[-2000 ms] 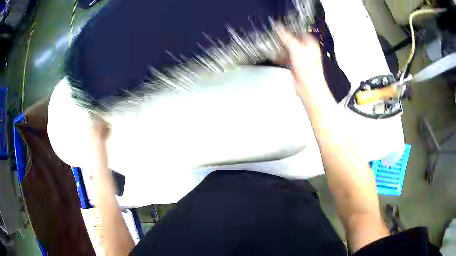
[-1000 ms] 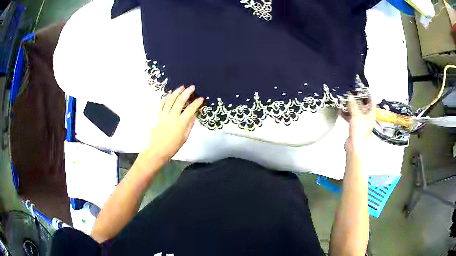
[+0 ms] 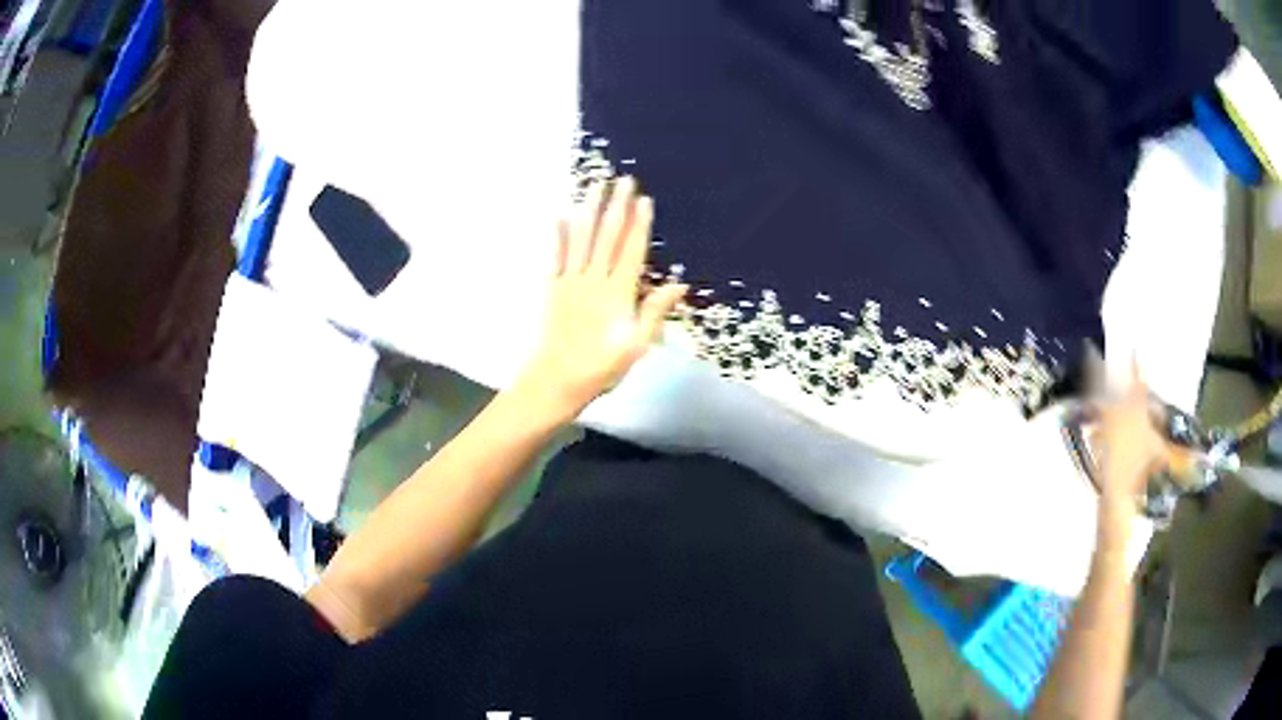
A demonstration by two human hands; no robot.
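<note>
A dark garment (image 3: 844, 183) lies spread on the white pressing board (image 3: 422, 85). Its embroidered hem (image 3: 844, 359) with pale scallops runs along the near edge, and more embroidery shows at the top. My left hand (image 3: 598, 310) lies flat, fingers spread, on the garment's lower left corner and the board. My right hand (image 3: 1125, 429) is blurred, over the handle of the steam iron (image 3: 1174, 464) at the board's right end, beside the hem's right corner. The hand hides much of the iron, and whether its fingers close on the handle is unclear.
A black flat patch (image 3: 360, 239) lies on the board's left part. Brown cloth (image 3: 141, 253) hangs on a blue frame at left, beside a white paper sheet (image 3: 286, 394). A blue plastic basket (image 3: 1015, 640) stands below right. The iron's hose (image 3: 1258, 422) runs off right.
The garment was blurred in motion, then came to lie flat. My right hand has left the hem corner for the iron. My left hand stays at the hem's left part. The view has turned.
</note>
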